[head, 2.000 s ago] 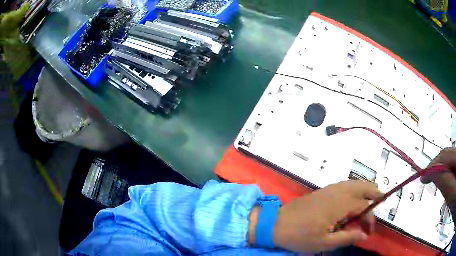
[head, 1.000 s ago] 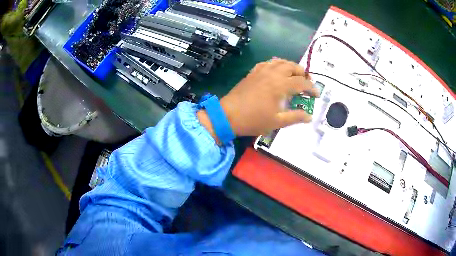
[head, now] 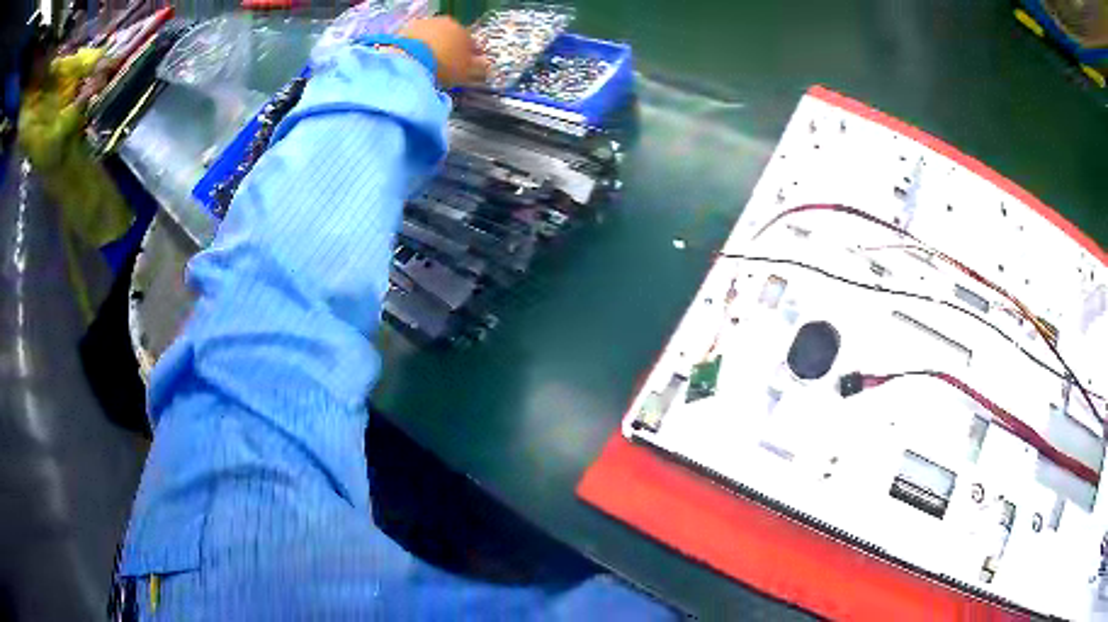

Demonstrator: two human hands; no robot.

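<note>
My left hand [head: 446, 51], with a blue wrist band, is at the top over the screw bins. Its fingertips are small and blurred, so I cannot tell whether they hold anything. My right hand is out of the picture. The white rear chassis [head: 851, 292] lies on a red-orange slab [head: 729, 535] at the right. A small green circuit board [head: 704, 378] lies near its left corner. A red-black wire harness with a black plug [head: 852, 384] lies beside the black oval speaker [head: 814, 350]. A thin black cable [head: 875, 288] crosses the panel.
Metal brackets [head: 510, 201] are piled below the screw bins, partly hidden by my sleeve. A blue bin of screws [head: 577, 75] stands beside my left hand. A whitish bucket [head: 160, 286] is mostly hidden behind my sleeve. The green bench top [head: 559, 401] lies between brackets and panel.
My left hand has moved from the panel up and left to the screw bins. It has let go of the green board. My right hand, seen earlier at the right edge, is gone.
</note>
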